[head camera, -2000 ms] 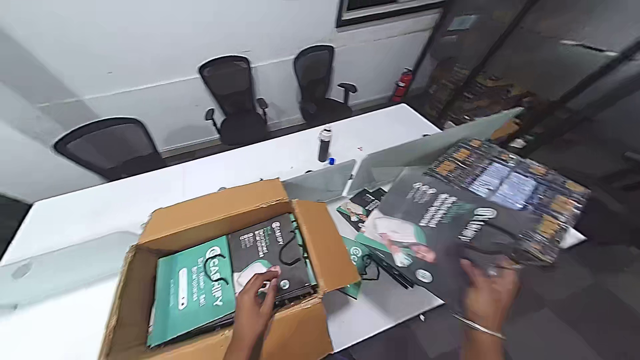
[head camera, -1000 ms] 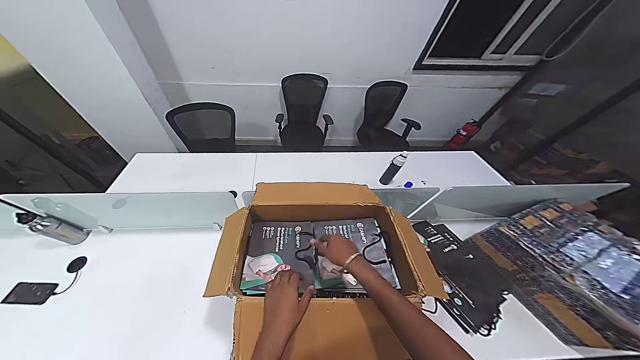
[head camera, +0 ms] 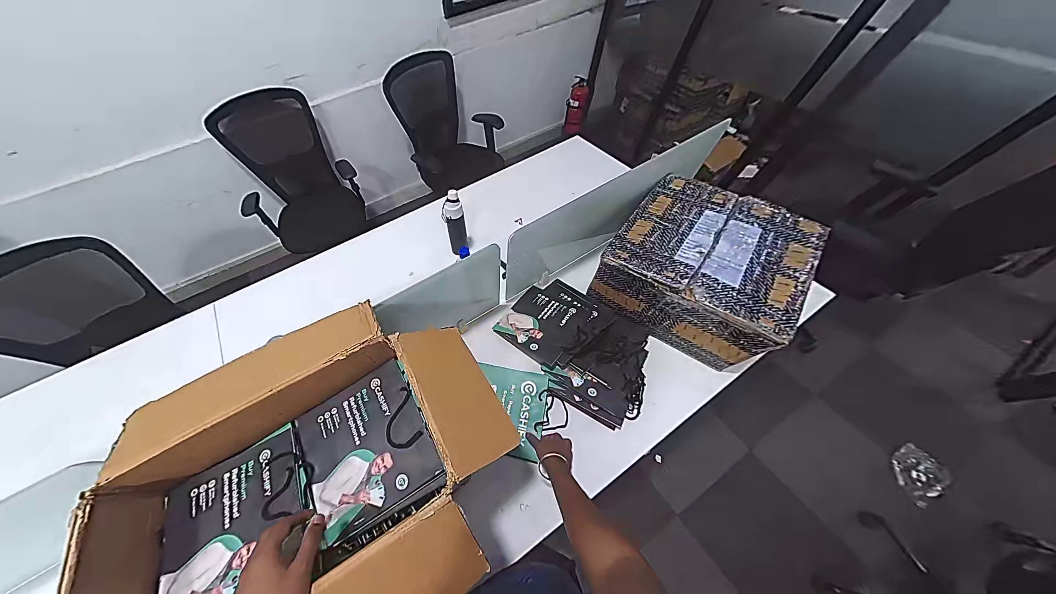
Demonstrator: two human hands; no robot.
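Observation:
An open cardboard box stands on the white desk, holding two side-by-side stacks of printed paper carrier bags with black handles. My left hand rests on the box's contents, at the lower edge between the left bag stack and the right bag stack. Just outside the box's right flap, my right hand is closed at the handle end of a green paper bag, which lies partly behind that flap. Beyond it, a pile of black paper bags lies with tangled handles.
A taped, patterned carton sits at the desk's right end. Glass dividers run along the desk's middle. A bottle and a blue cap stand beyond them. Mesh chairs line the far side; crumpled plastic lies on the floor.
My right hand has moved from the bags inside the box to the green bag outside its right flap. My left hand stays at the box's contents. The view has swung right.

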